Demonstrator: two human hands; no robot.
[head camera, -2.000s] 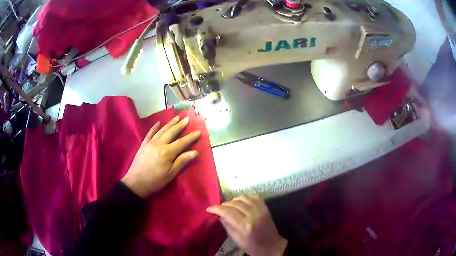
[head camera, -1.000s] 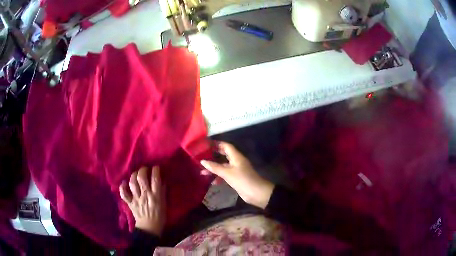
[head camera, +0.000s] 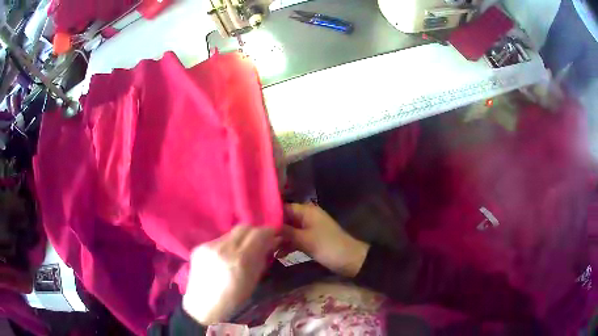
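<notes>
The crimson garment panel (head camera: 177, 157) lies over the white machine table's front and left part, its upper right corner under the bright lamp beside the needle area (head camera: 239, 29). My left hand (head camera: 229, 266) pinches the cloth's lower right edge; it is slightly blurred. My right hand (head camera: 321, 237) is just to its right, fingers at the same edge; its fingertips are partly hidden behind the cloth. The beige machine head is cut off by the top edge.
Blue-handled thread snips (head camera: 322, 21) lie on the grey bed plate (head camera: 354, 49). A dark red scrap (head camera: 482, 33) is beside metal parts (head camera: 506, 52) at the table's right end. Printed crimson garments (head camera: 518, 197) are heaped at right. More red cloth (head camera: 85, 16) is behind left.
My left hand has moved from lying flat on the cloth to the right, up to the edge beside my right hand. The cloth's right side is pulled straighter. The view has tilted down since the oldest frame.
</notes>
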